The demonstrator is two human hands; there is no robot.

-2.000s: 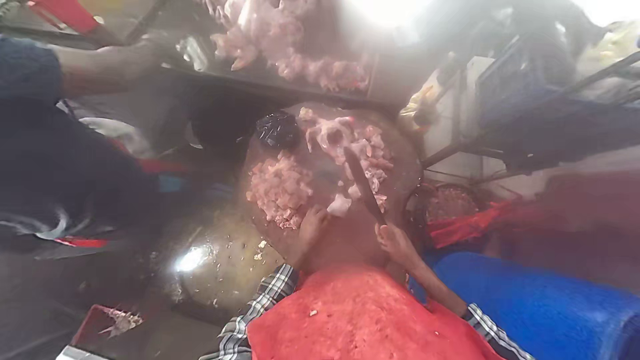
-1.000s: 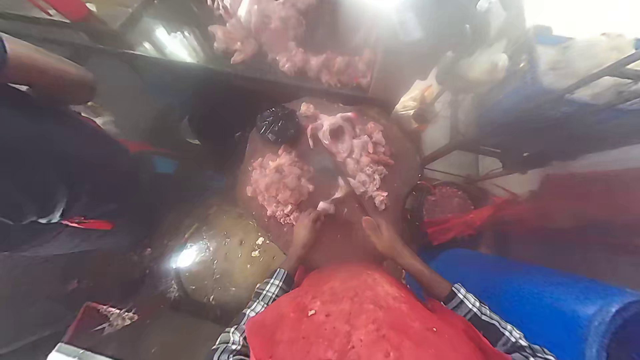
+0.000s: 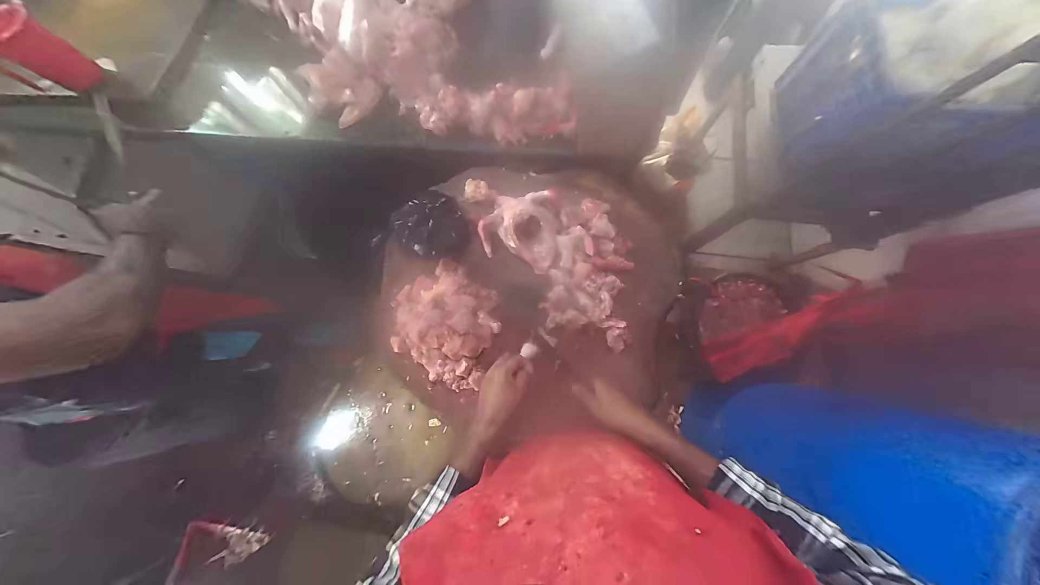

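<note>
My left hand (image 3: 504,386) holds a small pale piece of raw meat (image 3: 529,350) near the front of a round chopping block (image 3: 520,284). Close on its right is my right hand (image 3: 597,402), closed around a knife whose blade is badly blurred and barely shows. A heap of cut meat (image 3: 447,321) lies at the block's left. Larger raw pieces, which look like poultry (image 3: 544,231), spread over its right half. A crumpled black plastic bag (image 3: 428,225) sits at the back left of the block.
Behind the block, more raw meat (image 3: 487,110) lies on a counter. A blue plastic barrel (image 3: 861,463) stands at the right, near a container with a red bag (image 3: 764,341). Another person's arm (image 3: 89,317) reaches in at the left.
The knife, plainly seen raised in my right hand two seconds ago, is now lower and blurred. At the left, the other person's arm has changed position.
</note>
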